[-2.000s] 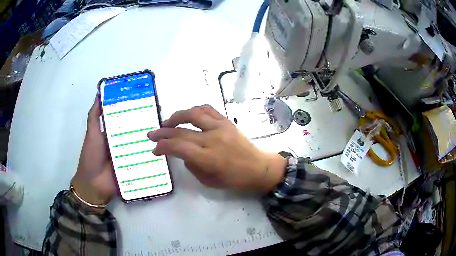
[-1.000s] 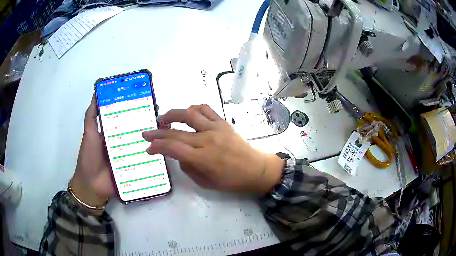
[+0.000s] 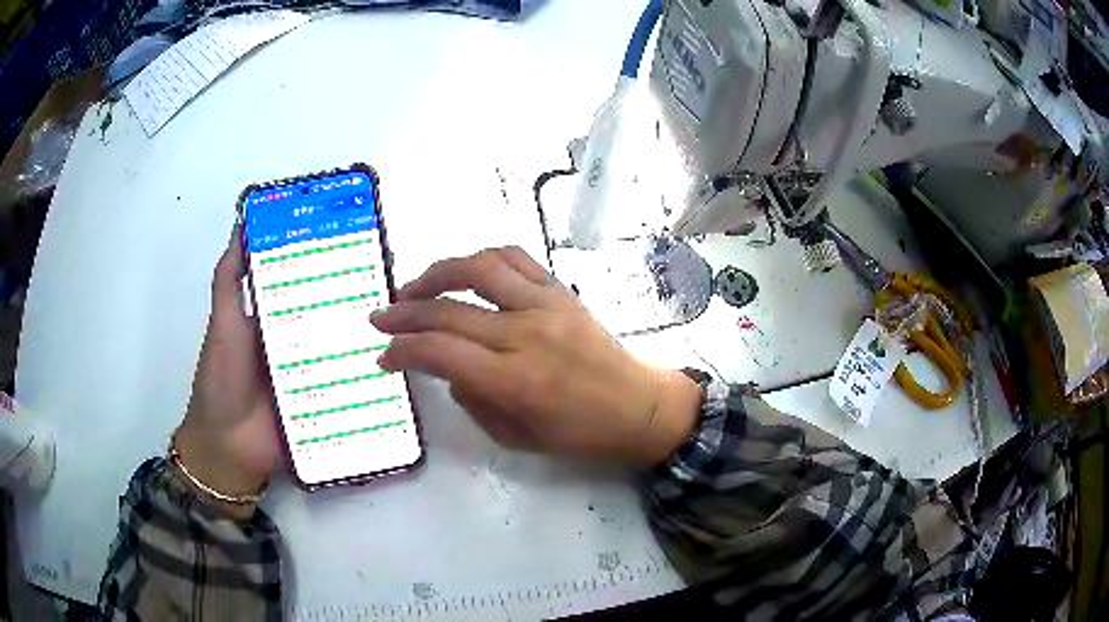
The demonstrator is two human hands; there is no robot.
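Observation:
A tall smartphone (image 3: pixel 331 352) with a dark edge is upright in view above the table. Its lit screen shows a blue header and a white page with green bars. My left hand (image 3: pixel 231 389) holds it from behind along its left side; most of those fingers are hidden by the phone. My right hand (image 3: pixel 535 358) is over the phone's right edge, fingers apart and bent, holding nothing. Its fingertips are at or just over the screen; I cannot tell if they touch it.
A white sewing machine (image 3: pixel 718 85) stands right of my hands, with a glowing lamp (image 3: pixel 597 170). Orange-handled scissors (image 3: pixel 930 352) and a hang tag (image 3: pixel 866 371) lie further right. A printed sheet (image 3: pixel 201 63) lies far left; a white bottle (image 3: pixel 27 447) is at the left edge.
The green bars on the screen sit at different heights than before. The phone and both hands have shifted only slightly in view.

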